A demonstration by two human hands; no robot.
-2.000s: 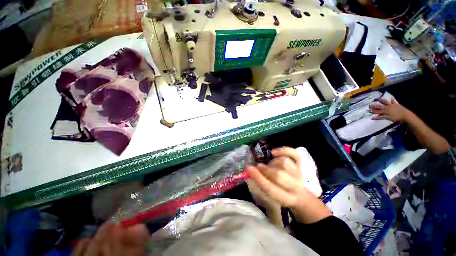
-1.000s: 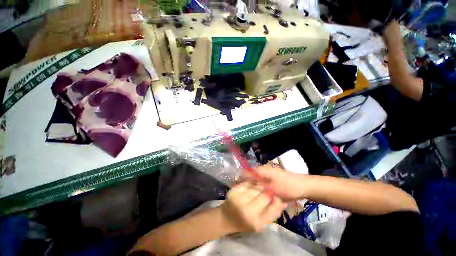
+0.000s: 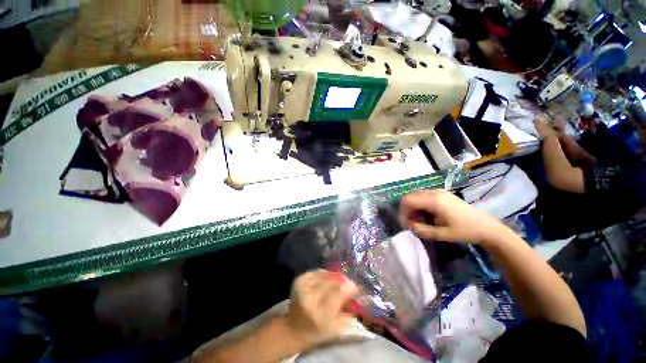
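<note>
A clear plastic bag (image 3: 365, 237) with a red edge hangs between my hands above my lap, in front of the green table edge. My left hand (image 3: 322, 301) is closed on the bag near its red edge. My right hand (image 3: 435, 216) is at the bag's upper right with the fingers curled; whether it grips the film is hard to tell. Patterned pink-white and maroon panels (image 3: 159, 149) lie on the white tabletop left of the machine. Black cut pieces (image 3: 319, 150) are heaped on the bed of the cream sewing machine (image 3: 418, 97).
A small open tray (image 3: 453, 142) is at the table's right end. Pale fabric (image 3: 499, 191) lies in a crate beyond it. More white pieces (image 3: 467, 315) are in a blue crate beside my lap. Another person's arm (image 3: 563, 163) reaches to a machine at the right.
My hands were together on the bag's red edge and have moved apart, the right one up and right, the left one slightly left. The bag now hangs more upright. The other person's arm has lowered.
</note>
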